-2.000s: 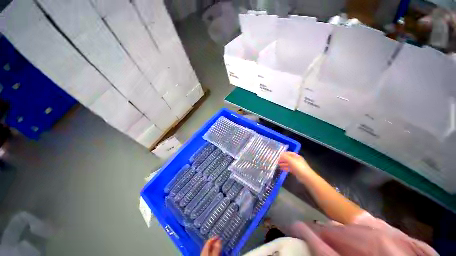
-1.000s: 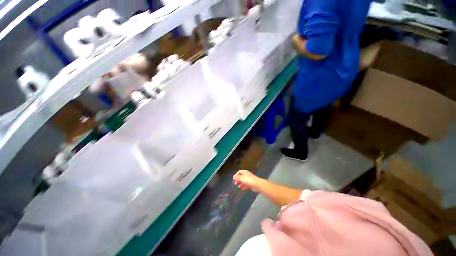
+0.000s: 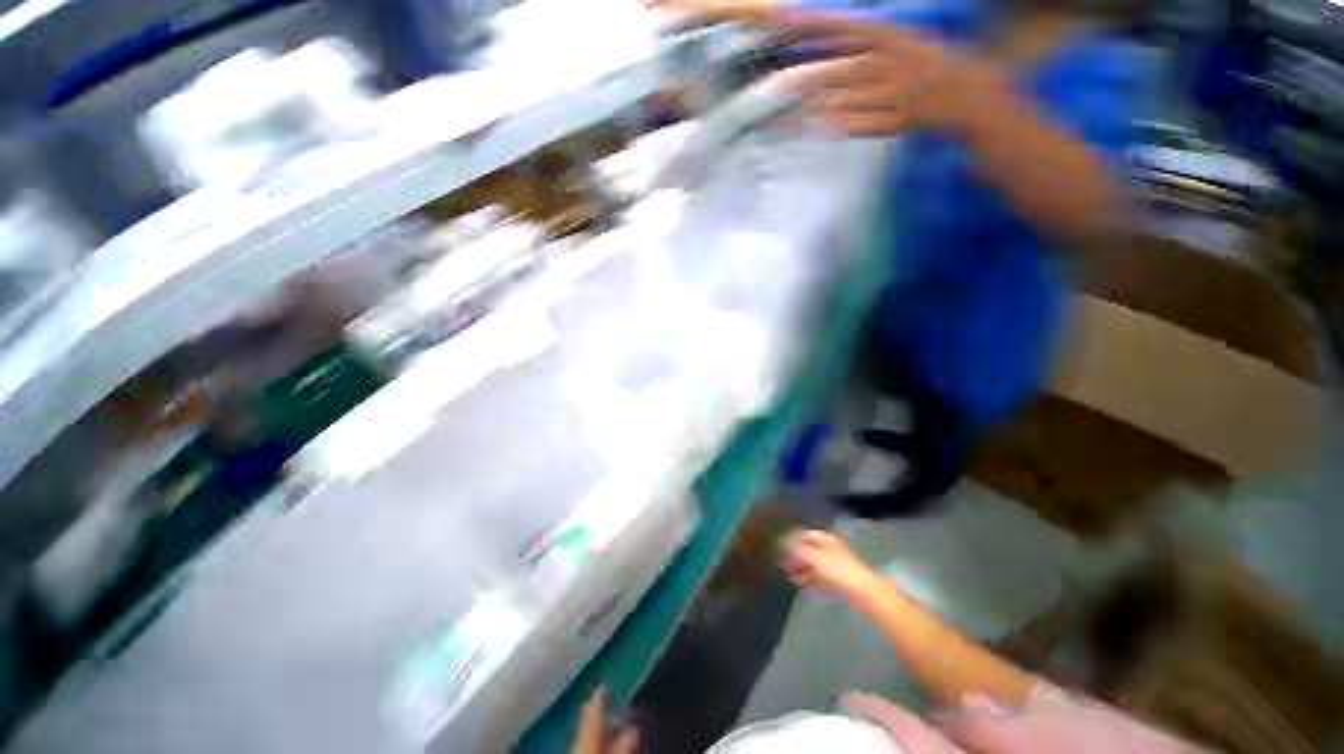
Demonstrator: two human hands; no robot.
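Note:
The frame is strongly blurred. A row of open white cartons (image 3: 590,604) runs along the green bench (image 3: 722,479), left of my hands. Small green spots show inside the nearer cartons; I cannot make out the items. My right hand (image 3: 818,560) is beyond the bench's front edge, over the floor, with its fingers curled and no object visible in it. My left hand (image 3: 604,725) is at the bottom edge, partly cut off, beside the nearest carton; its grip is unclear.
A person in blue (image 3: 980,295) stands at the bench ahead, arms reaching over the cartons. A pale overhead shelf (image 3: 354,184) holds blurred white items. White items lie behind the cartons. Large brown cartons (image 3: 1179,368) stand on the floor at right.
The view has turned from the blue crate and carton stack to the bench. The crate is out of view. The person in blue now has arms stretched over the cartons. My left hand shows again at the bottom.

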